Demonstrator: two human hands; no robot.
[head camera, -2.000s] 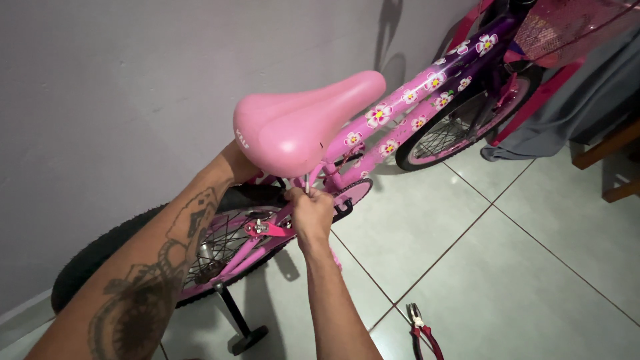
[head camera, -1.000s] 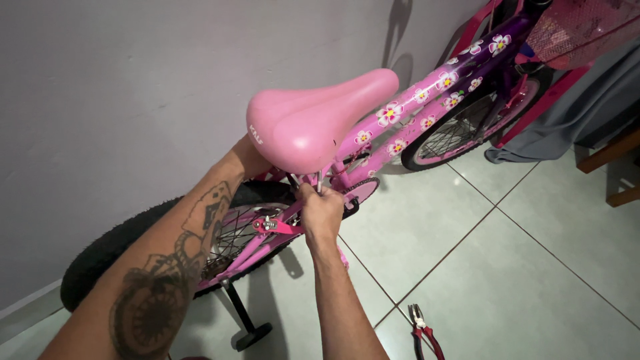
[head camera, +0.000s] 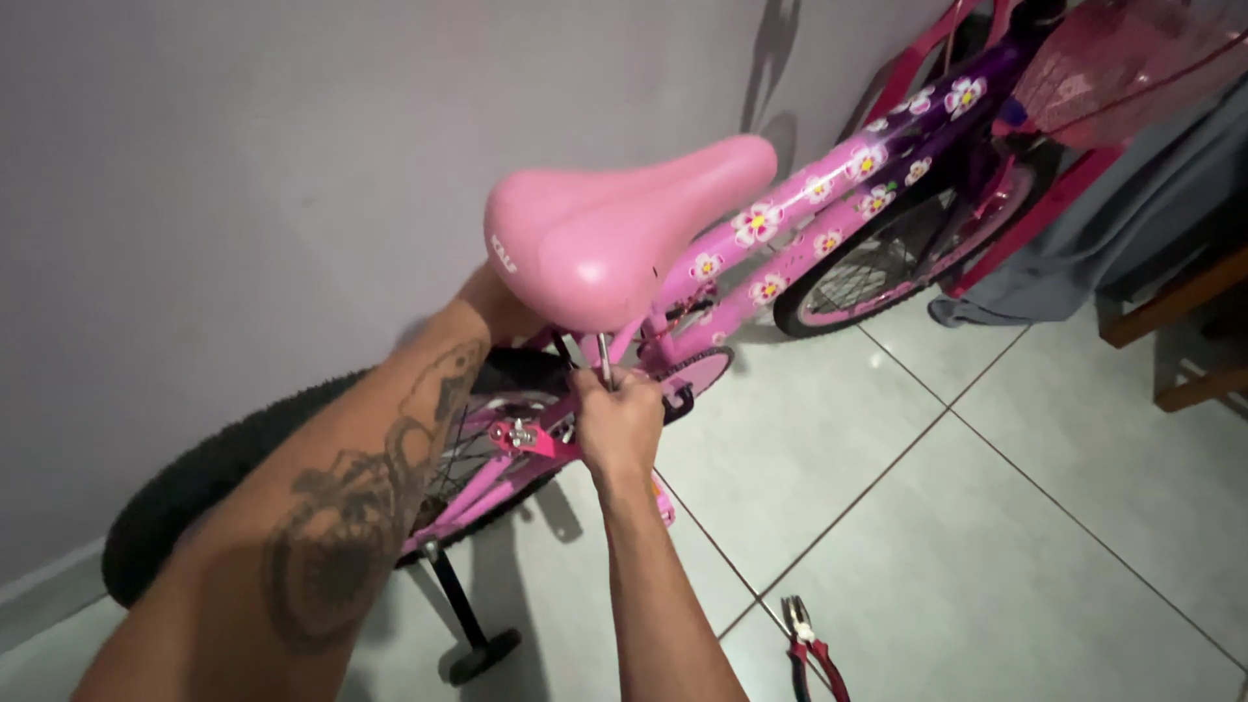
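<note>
A pink bicycle saddle (head camera: 604, 234) sits above the flowered pink and purple frame (head camera: 819, 185) of a child's bicycle. My right hand (head camera: 619, 419) is closed on a thin metal tool or rod (head camera: 604, 361) standing upright just under the saddle's rear edge; its lower end is hidden by the fingers. My left hand (head camera: 502, 307) reaches behind and beneath the saddle from the wall side. Most of it is hidden, so what it touches does not show. The pink brake arm (head camera: 531, 439) and rear wheel (head camera: 234, 429) lie below my hands.
Combination pliers (head camera: 807, 643) with red and black handles lie on the tiled floor. The kickstand (head camera: 468, 614) rests at the lower left. A pink mesh basket (head camera: 1131, 78), grey cloth (head camera: 1053, 244) and wooden furniture (head camera: 1180, 292) are at the right. The wall (head camera: 244, 146) runs behind the bicycle.
</note>
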